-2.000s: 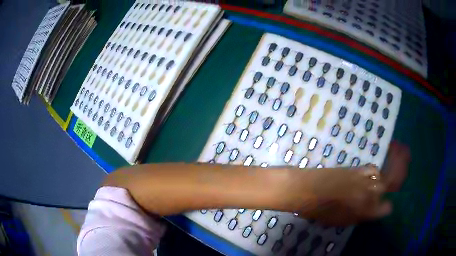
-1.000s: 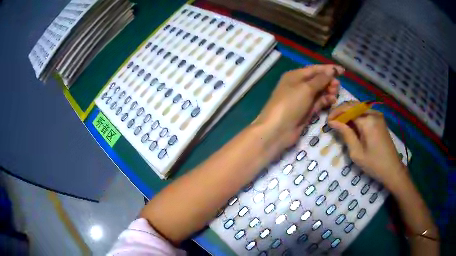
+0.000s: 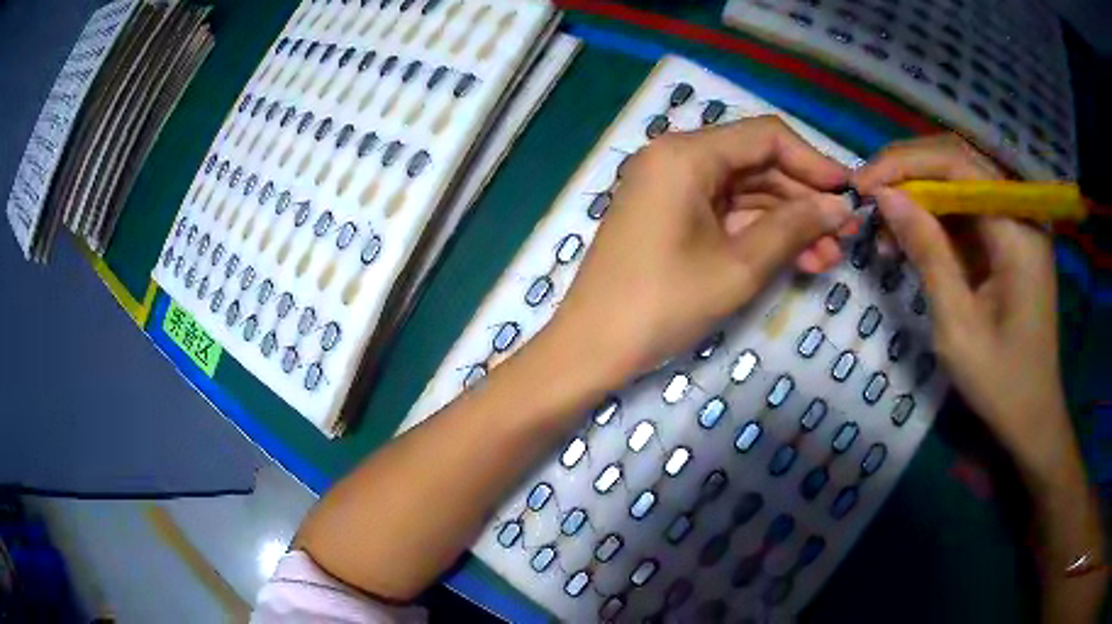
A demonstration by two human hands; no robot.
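Observation:
My left hand (image 3: 719, 244) is above the upper part of the working tray (image 3: 719, 329), its thumb and fingertips pinching a small dark part (image 3: 850, 195), probably a micro speaker. My right hand (image 3: 976, 256) holds a yellow-handled tool (image 3: 994, 199), handle pointing right; its tip is hidden at the fingertips, close beside the small part. Whether the tip touches the part cannot be told. The white tray holds rows of dark and shiny oblong parts with thin wires. A tan empty pocket (image 3: 782, 312) shows below my left fingers.
At left stands a tray stack (image 3: 342, 146) with many tan pockets, beside a green label (image 3: 192, 340). A leaning stack (image 3: 134, 122) is at far left. Beyond the red tape (image 3: 780, 61) lies a rear tray (image 3: 927, 73). Blue tape edges the green mat.
My two hands have come together at the fingertips around the small part. The yellow tool has turned nearly level. The camera view has shifted, so the trays sit further left.

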